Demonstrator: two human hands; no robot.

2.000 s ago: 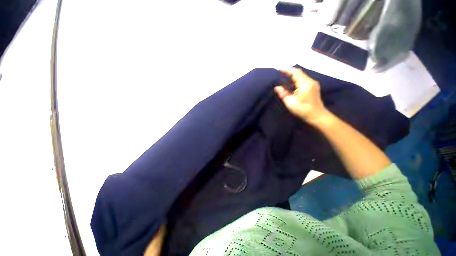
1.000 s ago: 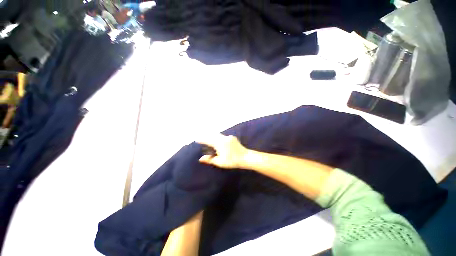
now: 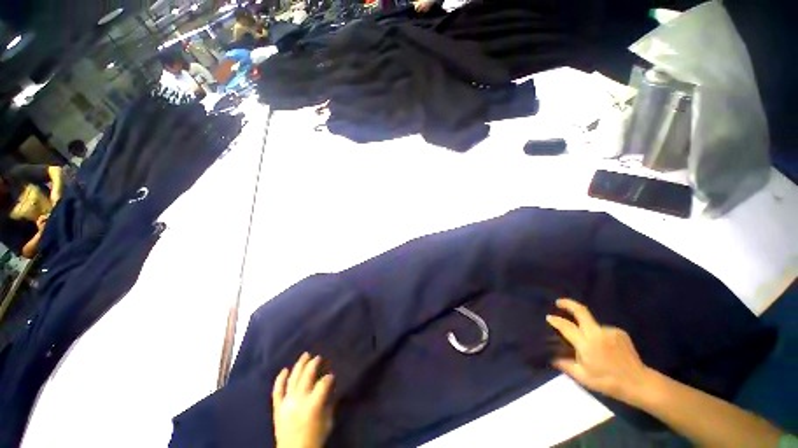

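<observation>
A dark navy jacket (image 3: 420, 271) lies spread across the white worktable in front of me. A metal hanger hook (image 3: 472, 332) lies over its dark cloth near the middle. My left hand (image 3: 302, 398) rests on the left part of the jacket, fingers spread, cut off by the lower edge. My right hand (image 3: 599, 350) is over the right part near the front edge, fingers apart, with some blur at the fingertips. I see nothing held in either hand; the right palm is hidden.
A smartphone (image 3: 640, 193), a small dark oval object (image 3: 545, 147) and a greyish plastic bag (image 3: 731, 114) are at the right. Dark garments lie along the left edge (image 3: 114, 192) and at the back (image 3: 394, 74). People sit at the far left. A seam runs down the table (image 3: 254, 210).
My right hand has let go of the cloth at the left and moved right. My left hand has come out onto the jacket. The jacket lies flatter, with its hook showing again.
</observation>
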